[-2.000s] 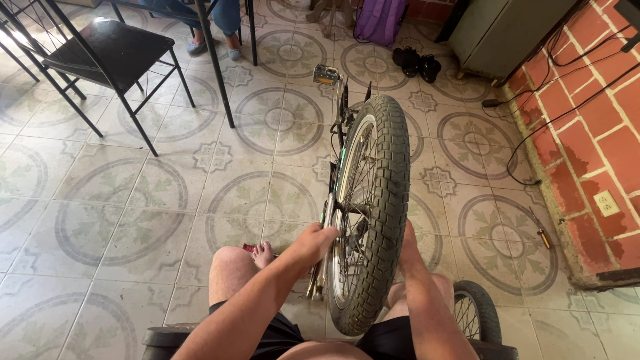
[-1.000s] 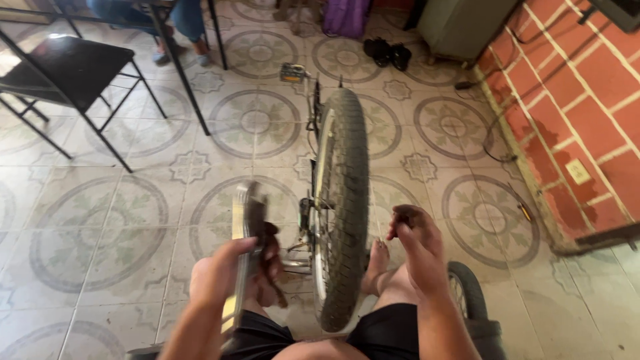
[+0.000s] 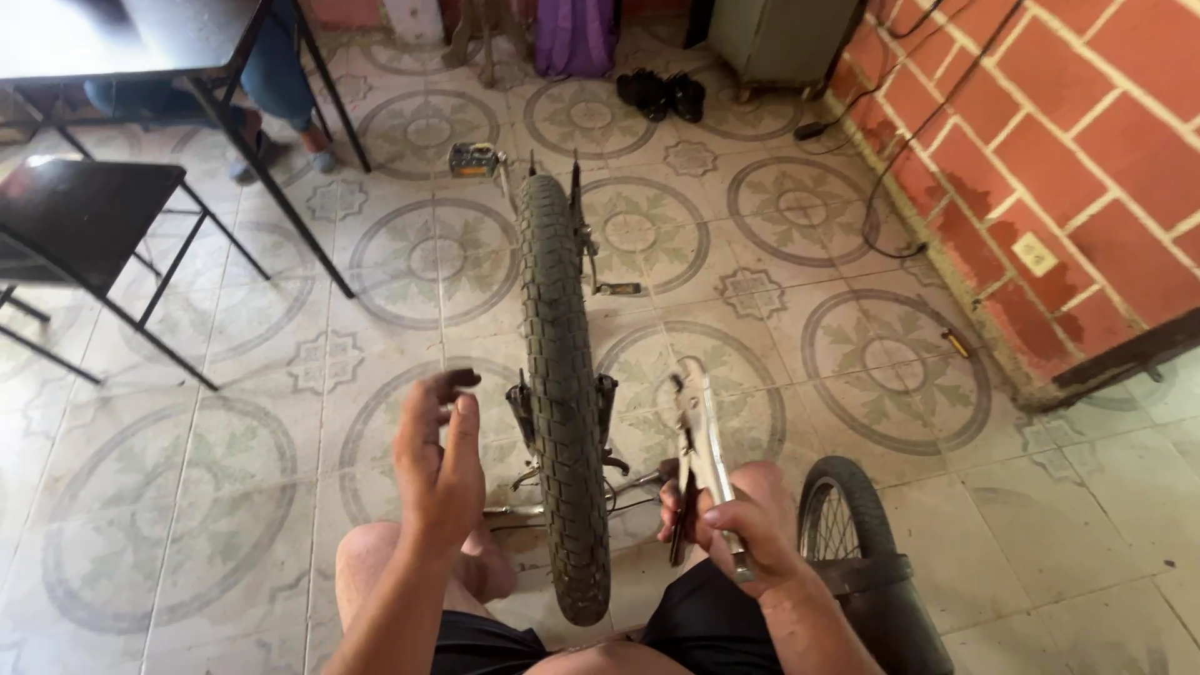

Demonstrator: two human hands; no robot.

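Observation:
An upturned bicycle stands between my knees, its knobby tire (image 3: 562,375) pointing up and away from me. My left hand (image 3: 441,459) is raised just left of the tire, fingers apart and dark with dirt, holding nothing. On the tire's right, my right hand (image 3: 731,530) grips silver locking pliers (image 3: 701,431), whose jaws point upward and touch nothing. The handlebar (image 3: 516,512) lies low, near the floor, partly behind the tire. Farther off are two pedals, one (image 3: 473,159) to the left of the wheel and another (image 3: 619,289) to its right.
A second wheel (image 3: 848,516) is at my right beside a dark container (image 3: 881,600). A screwdriver-like tool (image 3: 955,342) lies by the brick wall (image 3: 1078,141). A chair (image 3: 89,220), a table (image 3: 122,56) with a seated person's legs, black shoes (image 3: 661,96), a purple bag (image 3: 576,37) and a cabinet (image 3: 778,42) stand around.
The pliers were in my left hand one second ago and are now in my right. My left hand is now empty beside the tire. The wheel appears turned to another angle.

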